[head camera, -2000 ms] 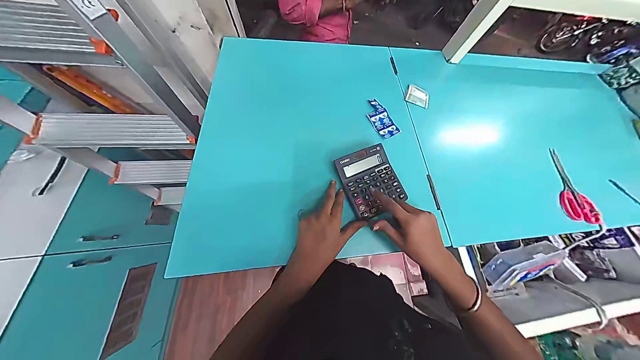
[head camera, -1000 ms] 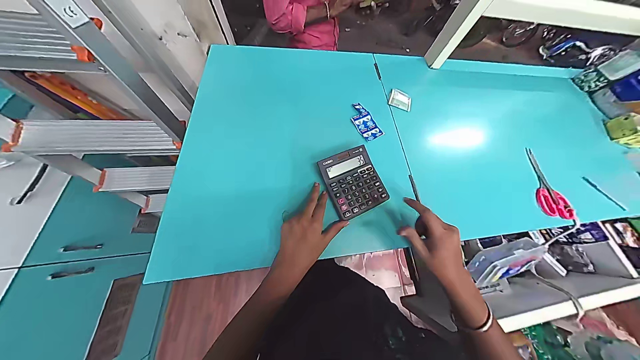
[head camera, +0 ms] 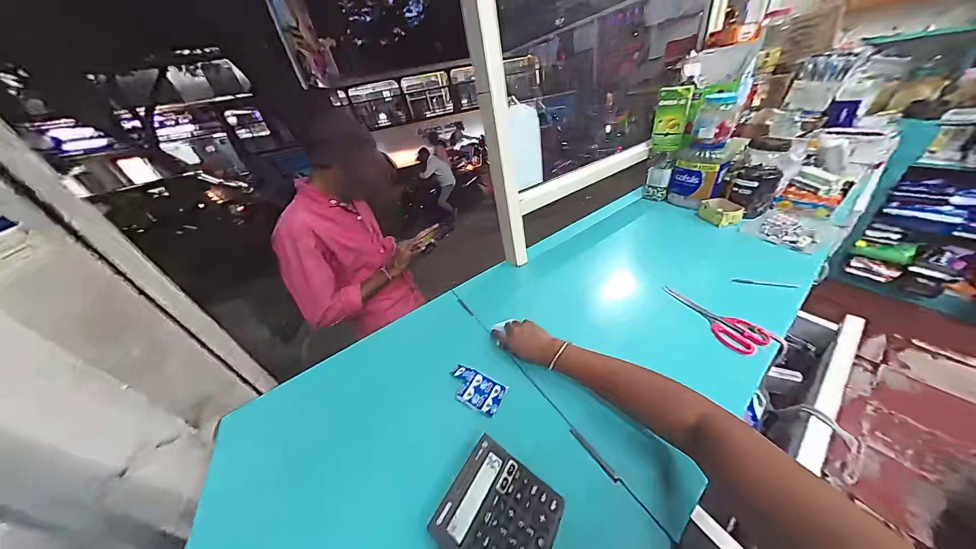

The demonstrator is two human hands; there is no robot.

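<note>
My right hand (head camera: 526, 343), with a thin band on its wrist, reaches across the turquoise counter. Its fingers are closed over a small pale item (head camera: 501, 326), mostly hidden under them, beside the seam. Left of the seam lies a blue-and-white printed blister strip (head camera: 481, 390). Closer to me a black desk calculator (head camera: 499, 499) rests at an angle, cut off by the lower frame edge. Scissors with red handles (head camera: 732, 332) lie on the right part of the counter, their blades pointing away to the left. My left hand is out of view.
A person in a pink shirt (head camera: 335, 252) stands beyond the counter holding something. A white post (head camera: 499, 152) rises from its far edge. Packets and jars (head camera: 698, 179) crowd the far right corner. A thin dark pen-like item (head camera: 765, 283) lies near the right edge.
My right hand has moved from beside the calculator to the small pale item farther away. My left hand, beside the calculator earlier, has left view. The view has tilted up toward the street.
</note>
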